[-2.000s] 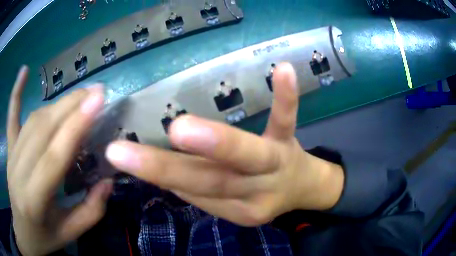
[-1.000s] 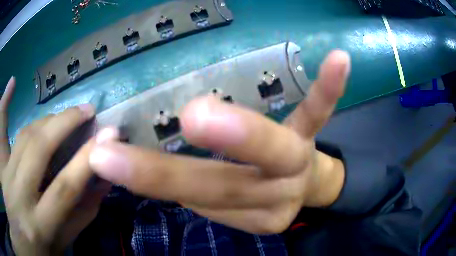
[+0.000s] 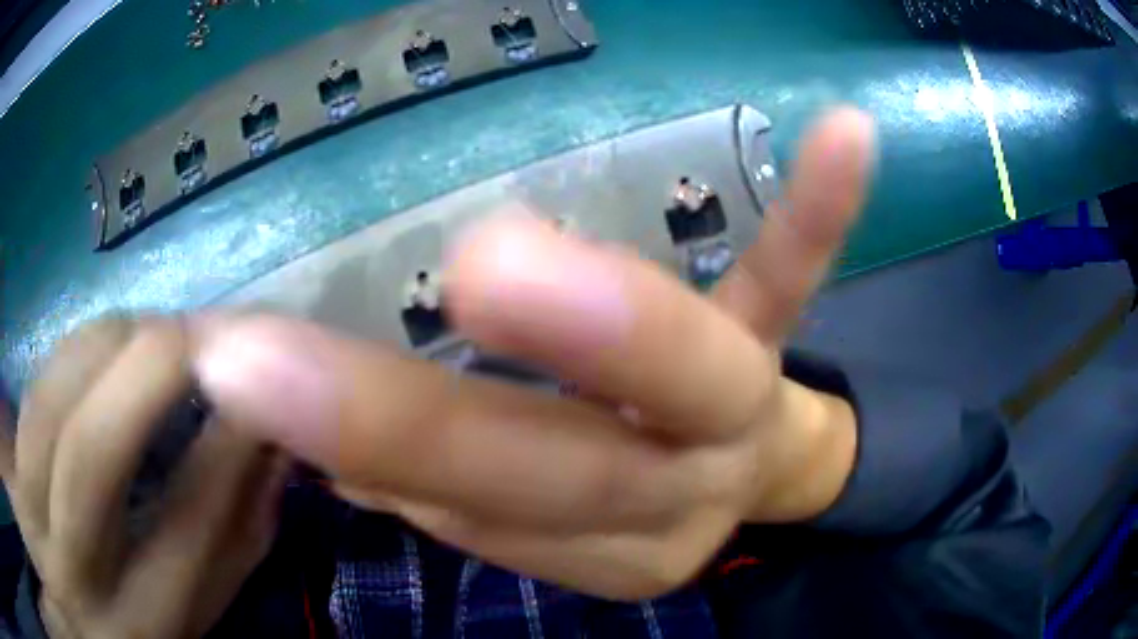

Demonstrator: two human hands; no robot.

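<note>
A grey metal fixture bar (image 3: 599, 187) lies slanted in front of me, with dark square openings holding small brass-coloured pieces. My left hand (image 3: 137, 462), blurred, is curled round the bar's near left end and grips it. My right hand (image 3: 612, 412) is over the bar's lower middle, thumb and fingers at its left part, one finger raised near the right end; it covers some openings. Whether the right fingertips hold anything is hidden. A second fixture bar (image 3: 293, 106) lies behind on the green mat, with several openings in a row.
Loose copper-coloured bits (image 3: 197, 23) lie on the green mat (image 3: 874, 137) at the back left. A dark finned block (image 3: 1017, 19) stands at the back right. A yellow tape line (image 3: 992, 137) crosses the mat. A blue part (image 3: 1061, 246) is beyond the mat's right edge, above the grey floor.
The near bar has shifted left and toward me since two seconds ago. My right hand has moved slightly right, its raised finger more so. The left hand has closed more and moved left.
</note>
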